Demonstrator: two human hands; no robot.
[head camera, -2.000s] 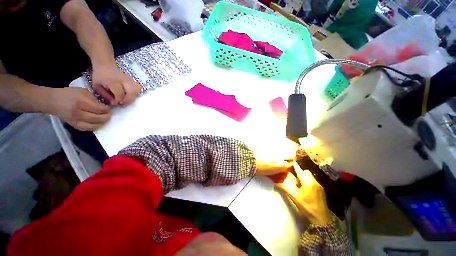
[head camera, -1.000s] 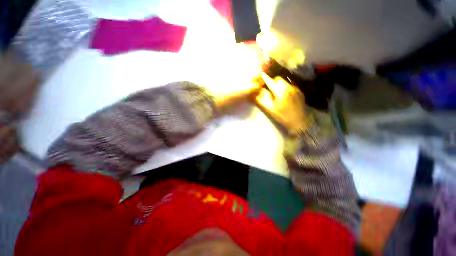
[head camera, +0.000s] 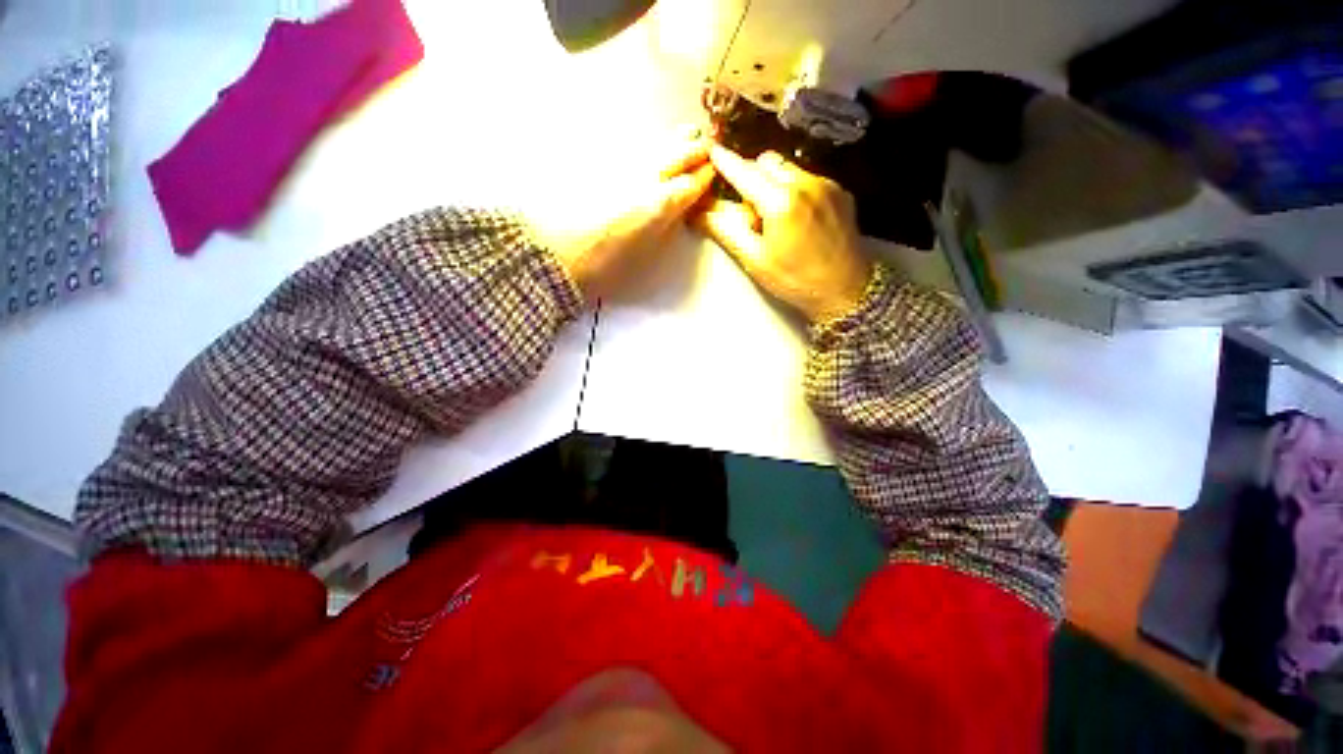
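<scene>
My left hand (head camera: 636, 228) and my right hand (head camera: 795, 236) meet at the fingertips beside the presser foot (head camera: 719, 103) of the sewing machine. The fingers are bent and close together under bright yellow light. A small reddish patch shows between the fingertips, but glare and the fingers hide what it is. Both forearms wear checked sleeve covers. A magenta fabric piece (head camera: 280, 125) lies on the white table (head camera: 707, 376), left of my hands.
A silvery sheet with rows of round dots (head camera: 56, 192) lies at the far left. The dark lamp head (head camera: 594, 18) hangs at the top. A thin greenish-grey tool (head camera: 972, 273) lies right of my right hand. A control panel (head camera: 1237, 111) with a blue screen is at upper right.
The view has swung down and to the right. The second person's hands and the green basket are out of view. My hands remain together at the needle area.
</scene>
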